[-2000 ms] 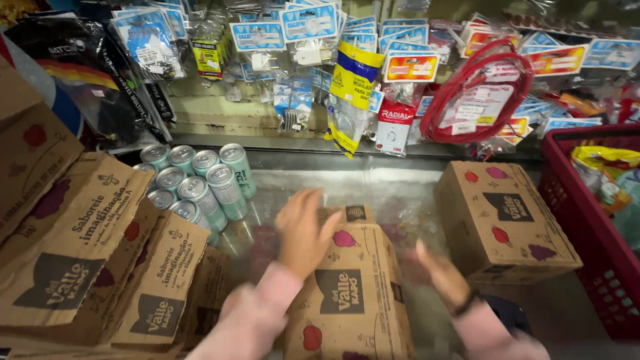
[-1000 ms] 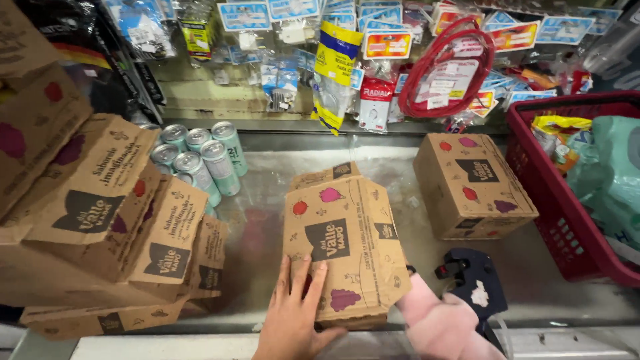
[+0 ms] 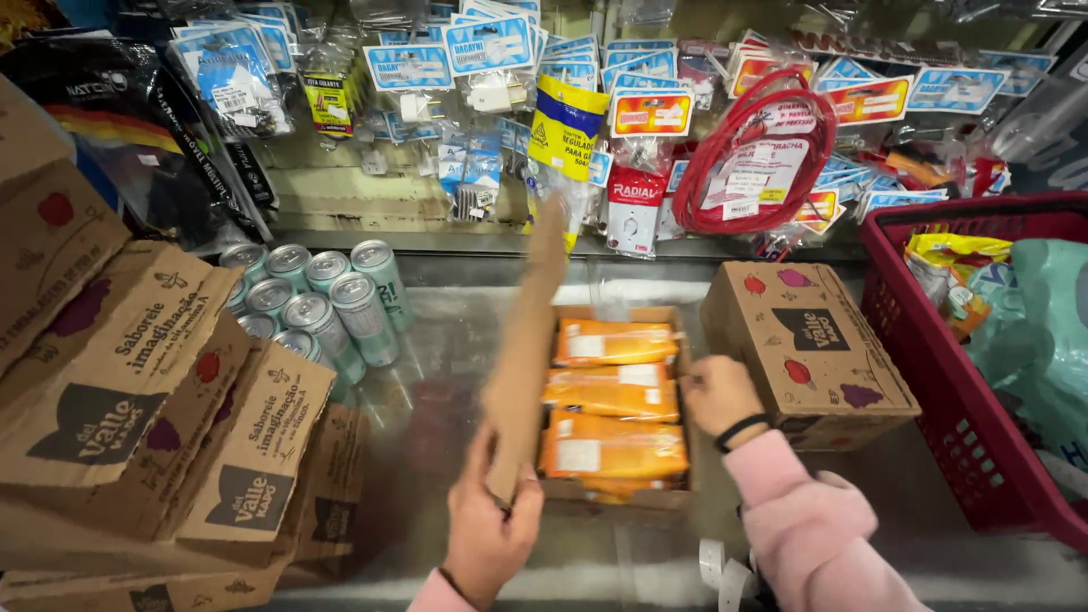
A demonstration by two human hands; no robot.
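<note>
A cardboard box (image 3: 676, 501) stands open at the middle of the counter, with several orange packets (image 3: 616, 442) lying in rows inside it. My left hand (image 3: 497, 518) pinches the near end of its cardboard lid (image 3: 523, 365), which stands raised along the box's left side. At the box's right wall is my right hand (image 3: 722, 395), fingers curled, a black band on the wrist; whether it grips the wall I cannot tell. Just right of that hand sits a closed Del Valle Kapo cardboard box (image 3: 807, 340).
Stacked cardboard boxes (image 3: 170, 365) fill the left side. Several drink cans (image 3: 331, 314) stand behind them. A dark red plastic basket (image 3: 952, 408) holding bags is at the right. Packaged hardware and a coiled red hose (image 3: 756, 161) hang along the back. A white paper strip (image 3: 722, 574) lies near my right sleeve.
The middle box was closed in both earlier frames; its lid is now up and the orange packets show. My left hand has moved from the box's top to the lid's near end.
</note>
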